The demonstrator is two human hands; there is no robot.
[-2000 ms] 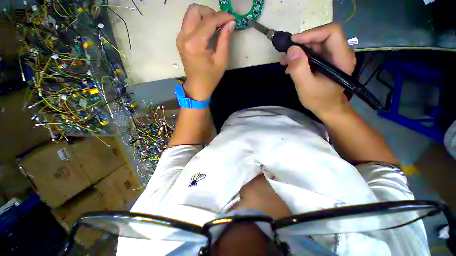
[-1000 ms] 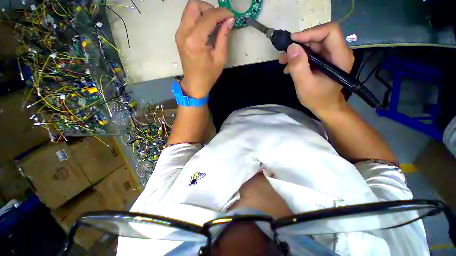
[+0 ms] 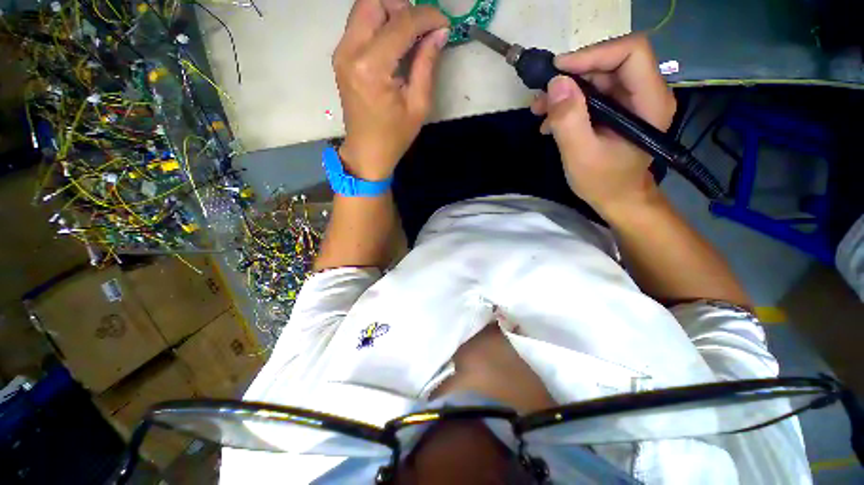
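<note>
A green ring-shaped circuit board (image 3: pixel 484 13) lies on the pale work board (image 3: pixel 284 85), cut off by the top edge of the picture. My left hand (image 3: pixel 387 85) is at the ring's lower left, thumb and forefinger pinched together beside its edge. Whether they grip the ring or a thin strand I cannot tell. My right hand (image 3: pixel 611 123) is closed around the black handle of the soldering iron (image 3: pixel 625 121). The iron's metal tip points up and left and meets the ring's lower edge. A blue strap (image 3: pixel 352 174) is around my left wrist.
Tangled wired board assemblies (image 3: pixel 114 142) fill the left side, with another heap (image 3: pixel 275 251) below them. Cardboard boxes (image 3: pixel 114 327) stand at the lower left. A blue stool frame (image 3: pixel 782 175) stands at the right, below the dark green bench top (image 3: pixel 739 47).
The ring sits slightly higher in the picture, with more of it cut off. The iron's tip has shifted slightly up and left. Both hands keep nearly the same pose.
</note>
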